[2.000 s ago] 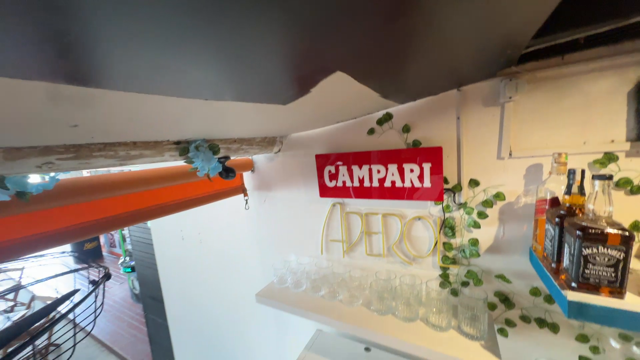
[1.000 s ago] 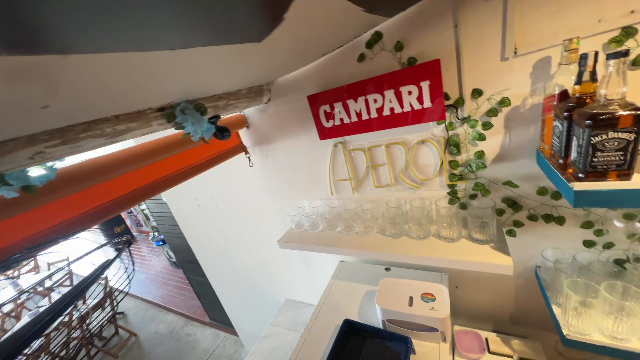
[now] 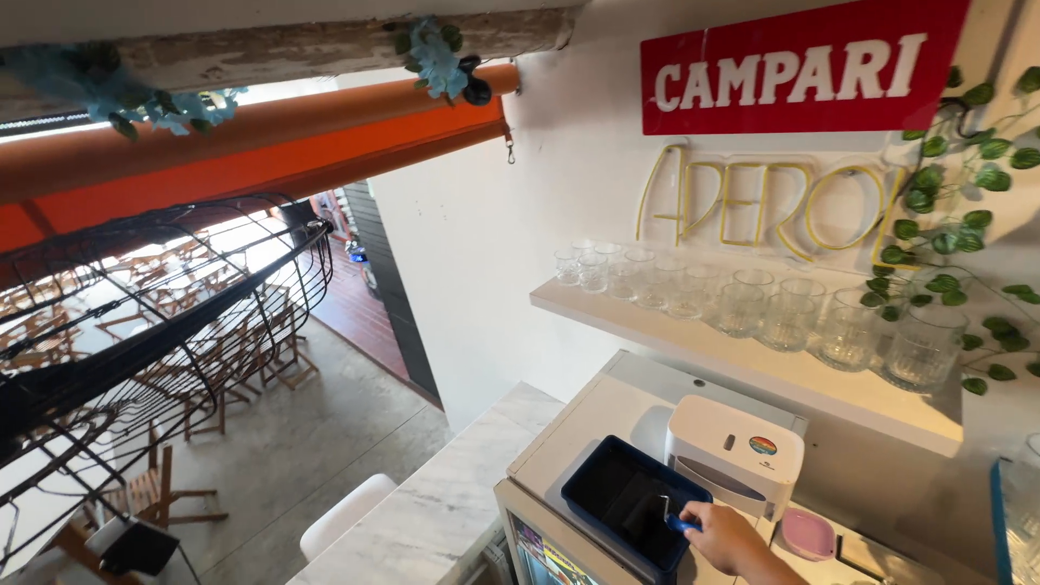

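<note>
My right hand [image 3: 719,532] comes in from the bottom right, its fingers closed around the blue handle [image 3: 682,525] of what looks like a small paint roller. The tool's thin metal frame [image 3: 665,505] reaches over a dark blue paint tray [image 3: 609,487] with a black inside. Whether a roller head sits on the frame cannot be told against the black. The tray rests on a white fridge-like cabinet [image 3: 552,459], beside a white dispenser [image 3: 731,455]. My left hand is out of view.
Glasses [image 3: 739,305] line a white wall shelf [image 3: 747,357] behind the cabinet. A marble counter [image 3: 439,496] runs along its left. A black wire fan guard [image 3: 171,325] is close at left. A pink container [image 3: 808,534] lies right of the dispenser.
My right hand has come into view at the tray, holding the blue handle. The view has tilted down and left.
</note>
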